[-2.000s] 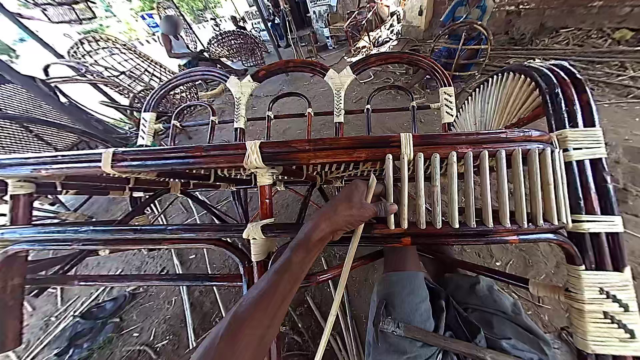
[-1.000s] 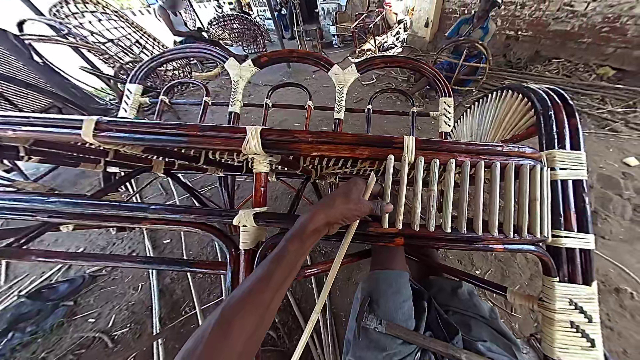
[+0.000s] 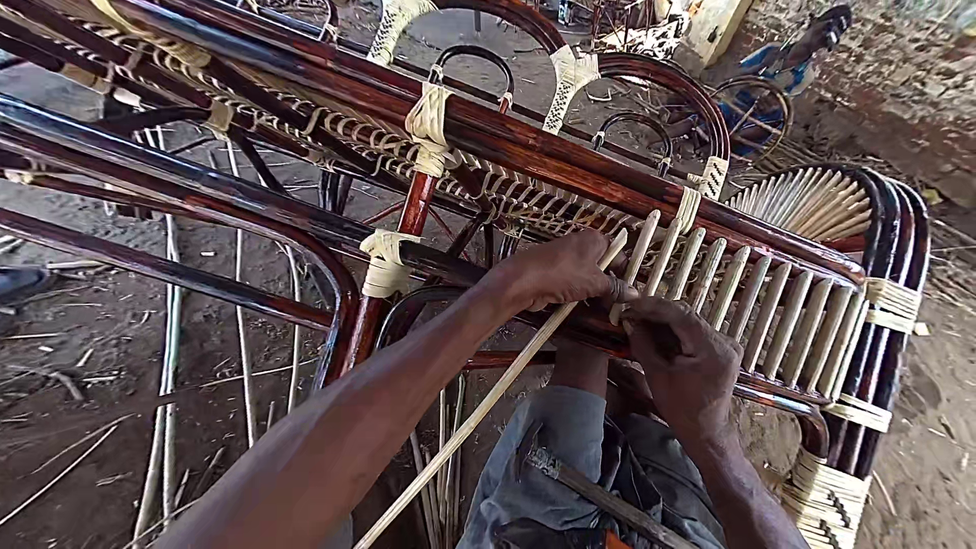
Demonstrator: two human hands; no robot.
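Note:
A dark varnished cane frame (image 3: 534, 122) crosses the view, with pale strip bindings (image 3: 429, 126) at its joints. Short pale slats (image 3: 762, 316) stand side by side between two rails on the right. My left hand (image 3: 560, 271) is closed on a long pale cane strip (image 3: 480, 412), whose pointed upper end rises beside the leftmost slat (image 3: 644, 248). My right hand (image 3: 682, 343) touches the lower end of that slat, its thumb and finger meeting my left fingertips; whether it grips the slat, I cannot tell.
A wooden-handled tool (image 3: 610, 503) lies across my lap. Long canes (image 3: 164, 381) lie on the dirt at the left. A fan of pale slats (image 3: 808, 202) fills the frame's far right. Another person (image 3: 793, 57) is beside a round cane piece near the brick wall at upper right.
My right hand has come into view and now meets my left hand at the leftmost slat. The left hand still holds the long strip. The view has tilted and moved closer.

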